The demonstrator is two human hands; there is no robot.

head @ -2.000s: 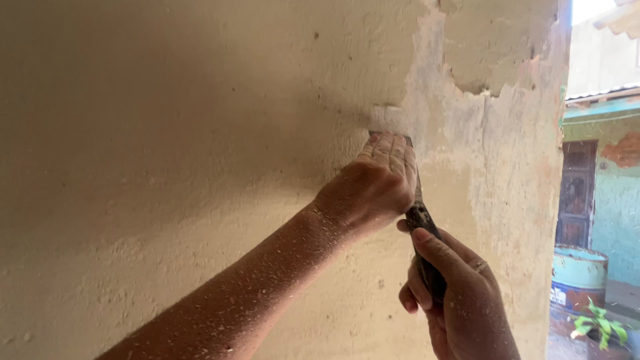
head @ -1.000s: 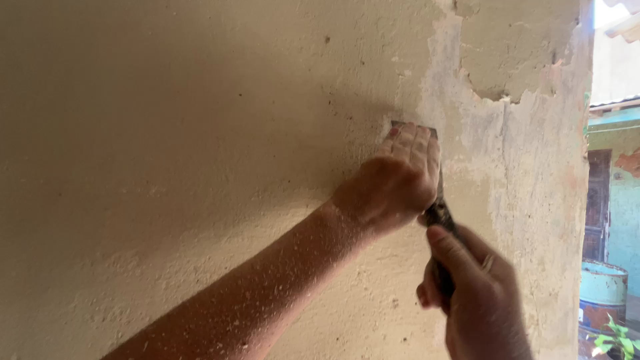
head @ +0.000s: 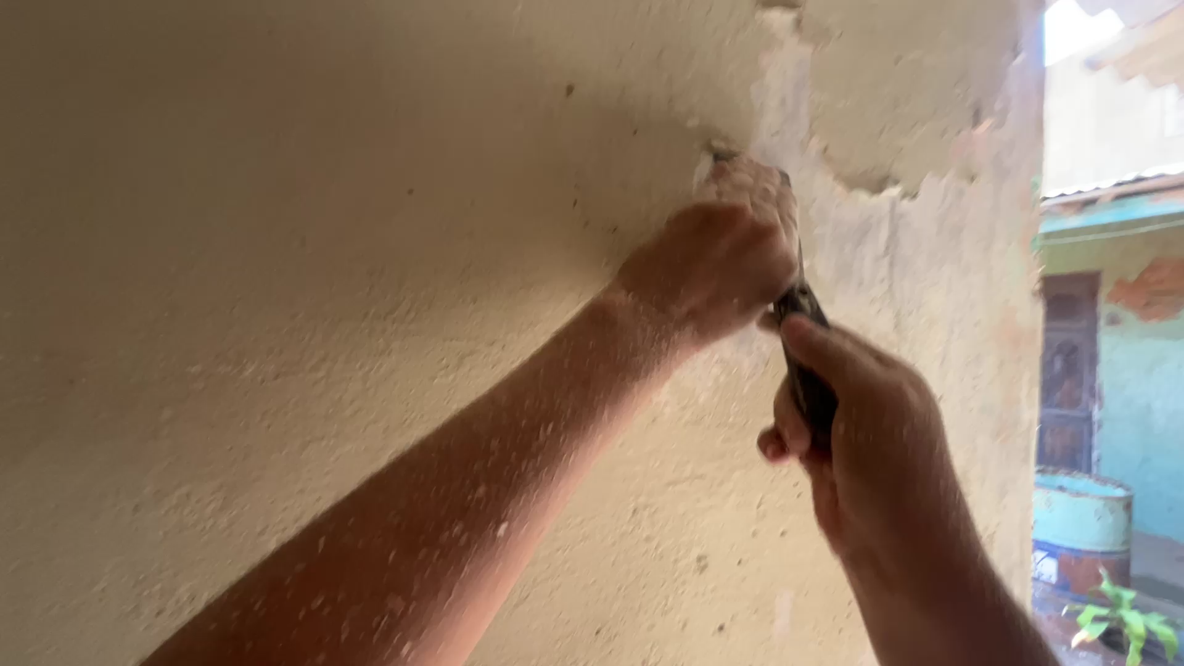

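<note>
My right hand (head: 860, 398) grips the dark handle of a scraper (head: 810, 388), whose blade runs up against the painted wall (head: 416, 277). My left hand (head: 721, 250) lies over the blade, its fingers pressing it near the top; most of the blade is hidden beneath them, and a dark corner shows on each side of the fingertips. Flaked, greyish bare plaster (head: 860, 231) borders the beige paint just right of the blade. White flecks of paint or dust cover my left forearm.
The wall ends in a vertical edge at the right. Beyond it stand a rusty blue metal drum (head: 1082, 527), a leafy green plant (head: 1124, 620), and a turquoise building with a dark door (head: 1068, 370).
Both hands and the scraper have shifted slightly against the wall, staying close to the border of the flaked patch. The grip of both hands looks the same.
</note>
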